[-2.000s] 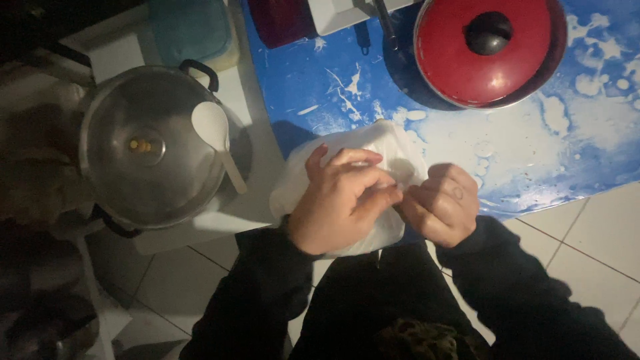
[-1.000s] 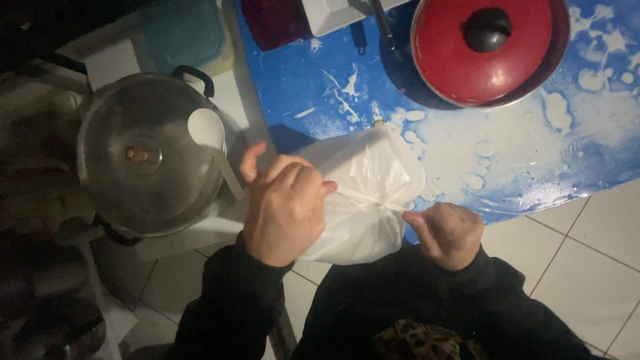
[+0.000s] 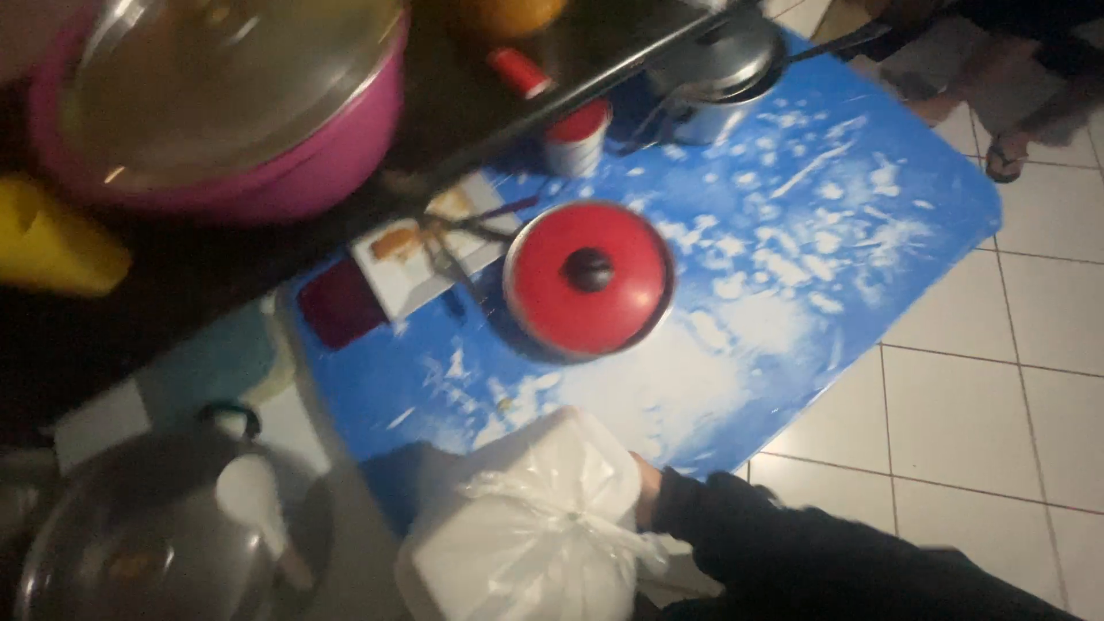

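A white plastic bag [image 3: 535, 526], tied in a knot on top around a boxy white container, is at the bottom centre, over the near edge of the blue and white table [image 3: 776, 302]. My right hand [image 3: 649, 492] is against the bag's right side; its fingers are mostly hidden behind the bag, so its grip is unclear. My left hand is out of view. Beyond the bag stands a pan with a red lid [image 3: 595, 285] and a black knob.
At the lower left a white spoon [image 3: 254, 504] lies on a large pot's glass lid [image 3: 121, 517]. A pink basin [image 3: 345, 164] sits upper left. Farther back are a tray with utensils [image 3: 405, 297], a red-lidded cup [image 3: 576, 151] and a metal pot [image 3: 716, 112]. A person's foot [image 3: 1007, 155] is upper right.
Both hands were at the top of the bag; now it shows a knot, my left hand has left the view and my right is at its side. The view has swung widely.
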